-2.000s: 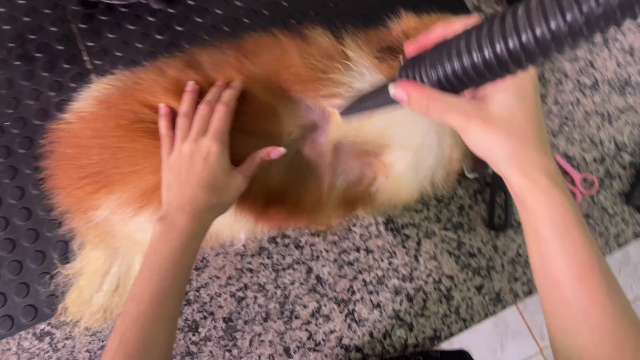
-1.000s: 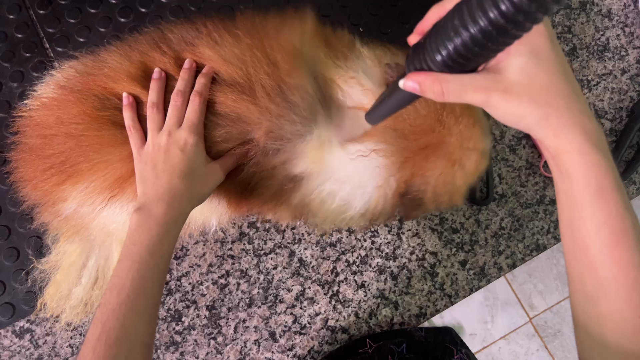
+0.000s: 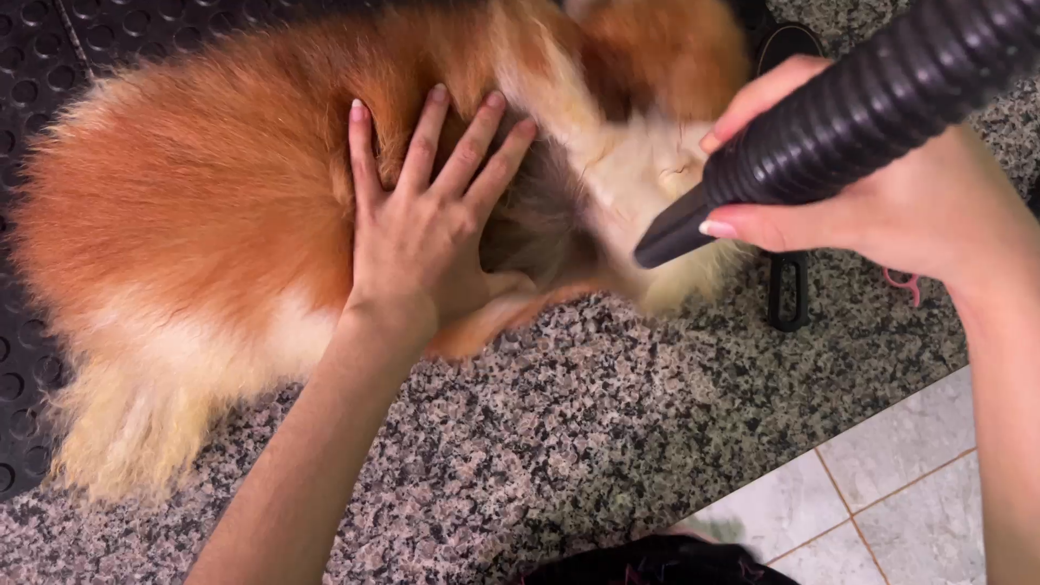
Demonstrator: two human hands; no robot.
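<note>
An orange and cream long-haired dog [image 3: 195,187] lies on its side, partly on a black rubber mat. My left hand [image 3: 439,195] rests flat on its side with the fingers spread, pressing into the fur. My right hand [image 3: 861,179] grips the end of a black ribbed dryer hose [image 3: 845,114]. Its flat black nozzle [image 3: 674,227] points down and left at the cream fur of the chest and front leg, which is blown apart. Whether the nozzle tip touches the fur I cannot tell. The dog's head [image 3: 674,49] is at the top, blurred.
Under the dog is a speckled granite counter [image 3: 504,439], with the studded black mat [image 3: 32,349] at the left. A black brush-like tool's handle [image 3: 788,292] and a pink scissor handle [image 3: 903,284] lie right of the dog. Beyond the counter's edge is a tiled floor [image 3: 902,455].
The dog's head end, low at the right a second ago, is now higher up, with the front leg and chest exposed. My right hand still holds the hose; my left hand stays on the fur.
</note>
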